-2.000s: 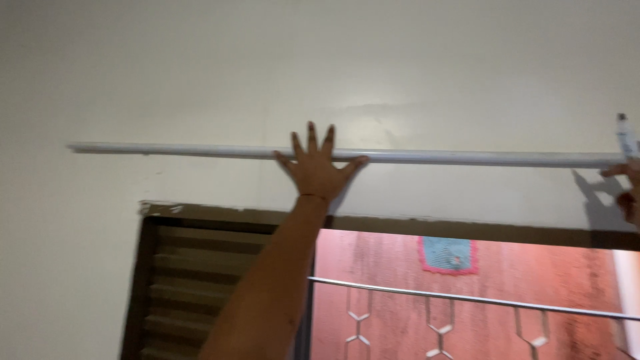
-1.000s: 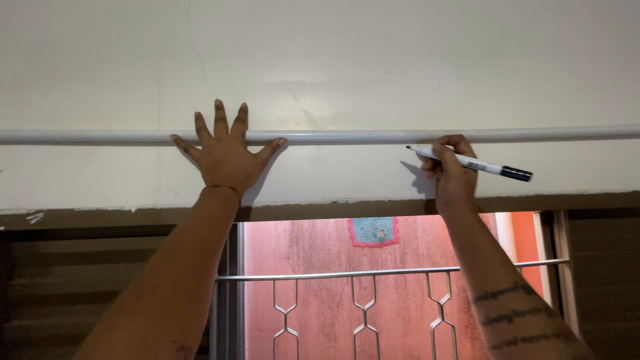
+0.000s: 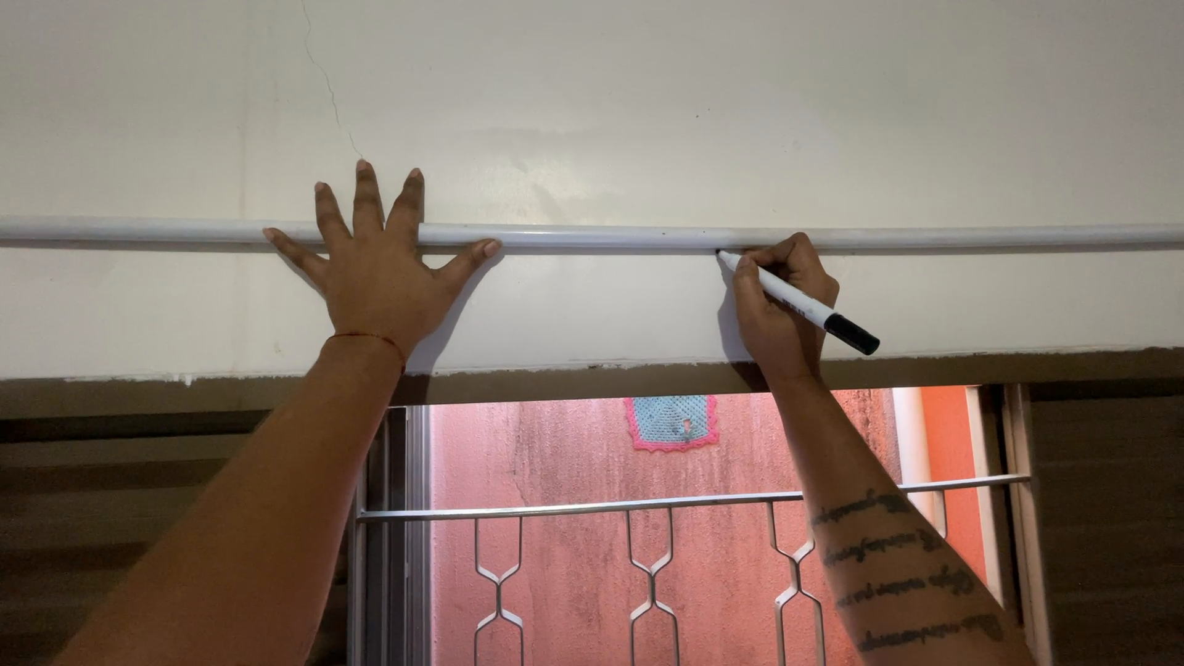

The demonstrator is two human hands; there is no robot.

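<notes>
A long white rod (image 3: 573, 237) lies horizontally against the pale wall (image 3: 592, 111), above the window. Across its left part my left hand (image 3: 379, 268) is spread, pressing it to the wall with the thumb along its lower edge. My right hand (image 3: 786, 305) grips a white marker pen (image 3: 786, 296) with a black end, slanted down to the right. The pen's dark tip is at the rod's lower edge. Whether it has left a mark there cannot be seen.
Below runs the window's top frame (image 3: 592, 375), with a metal grille (image 3: 592, 504) in the opening and louvred shutters (image 3: 139, 518) at both sides. A blue crocheted piece with a pink border (image 3: 672, 424) shows beyond the grille. A thin crack climbs the wall.
My right hand has come in from the far right and its pen tip has risen to the rod's lower edge. My left hand stays spread over the rod. The view has shifted right.
</notes>
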